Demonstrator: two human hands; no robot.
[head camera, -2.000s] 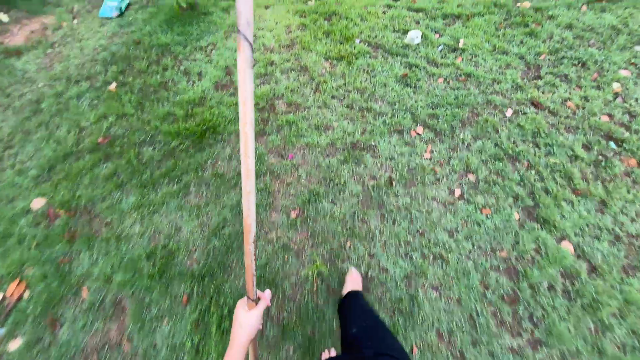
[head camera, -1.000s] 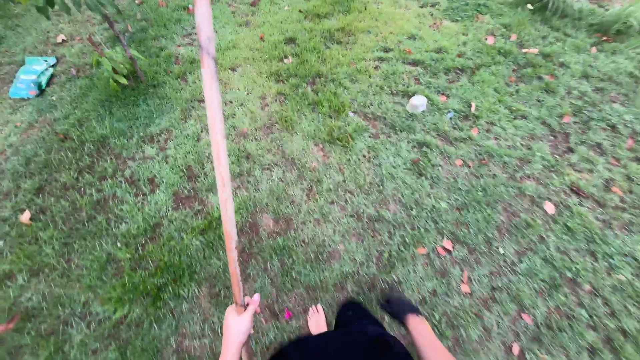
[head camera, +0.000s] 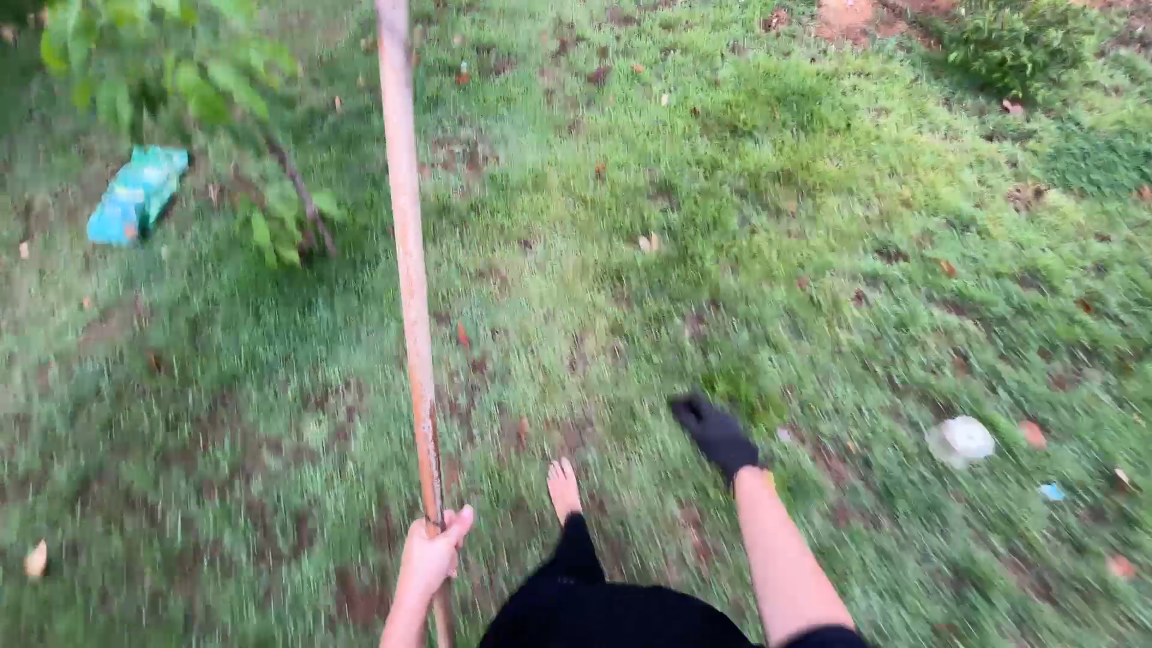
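Observation:
My left hand (head camera: 434, 551), bare, is wrapped around a long wooden pole (head camera: 409, 261) at the lower middle of the head view. The pole rises steeply to the top edge, and its upper end is out of view. My right hand (head camera: 717, 436) wears a dark glove and hangs over the grass to the right of the pole. It is blurred, its fingers look partly curled, and I cannot tell whether it holds anything. A bare foot (head camera: 563, 488) shows on the grass between the two hands.
A small leafy sapling (head camera: 301, 193) stands at the upper left, near a turquoise plastic package (head camera: 139, 196). A whitish translucent object (head camera: 961, 441) lies in the grass at right. A low bush (head camera: 1017, 45) and bare soil (head camera: 855, 18) are at the upper right. Fallen leaves are scattered about.
My gloved right hand has come further up into view, from the bottom edge. My left hand keeps its hold on the pole. The view has moved forward over the grass, bringing the sapling and package closer.

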